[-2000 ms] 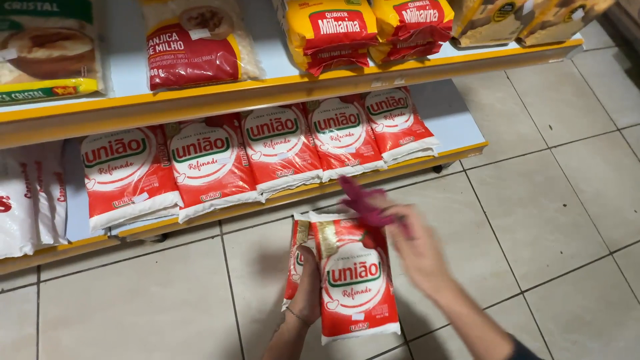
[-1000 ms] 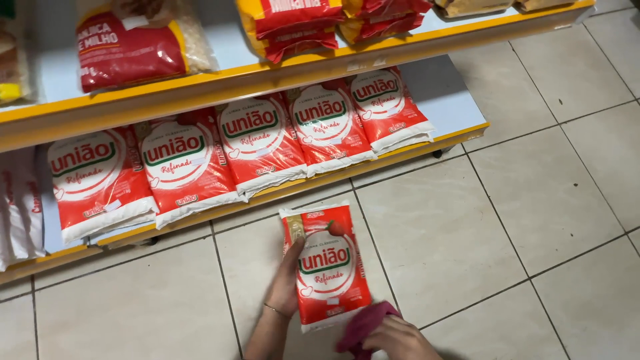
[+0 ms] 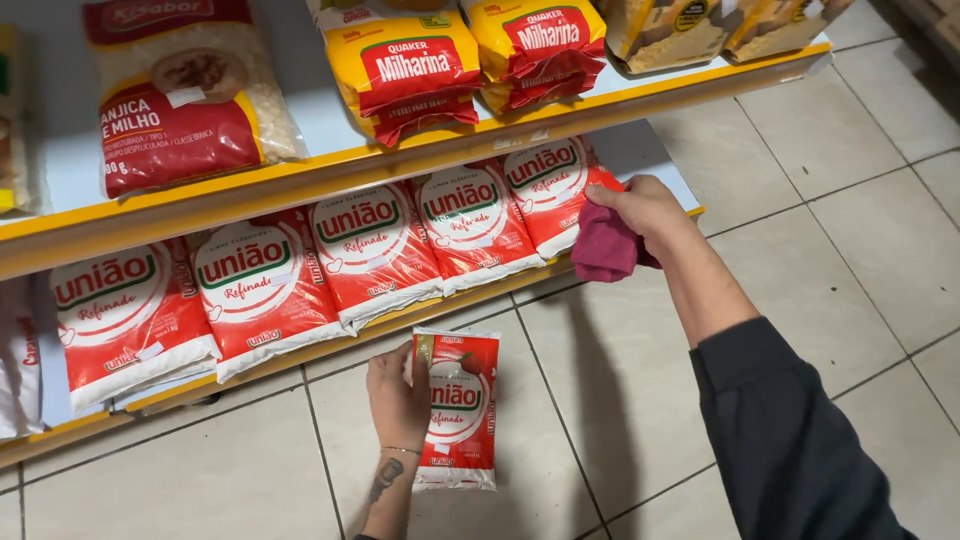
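Observation:
My left hand (image 3: 397, 394) grips the left edge of a red and white União refined sugar bag (image 3: 459, 409), upright above the floor tiles. In my right hand (image 3: 649, 214) is a bunched magenta cloth (image 3: 609, 244). That hand is at the right end of the lower shelf, by the rightmost sugar bag (image 3: 551, 184) of a row; whether it touches the bag I cannot tell. Other sugar bags in the row are one at the left (image 3: 124, 307), another beside it (image 3: 259, 281) and one in the middle (image 3: 371, 244).
The upper shelf's yellow edge (image 3: 300, 174) runs above the row. On it lie a hominy corn bag (image 3: 187, 90), yellow and red Milharina packs (image 3: 409, 67) and yellow-brown packs (image 3: 667, 34). White packages (image 3: 19, 360) stand at the lower shelf's left end. Tiled floor (image 3: 825, 285) spreads to the right.
My right hand, with the cloth, has moved from near the held bag up to the right end of the lower shelf. My left hand still holds the sugar bag.

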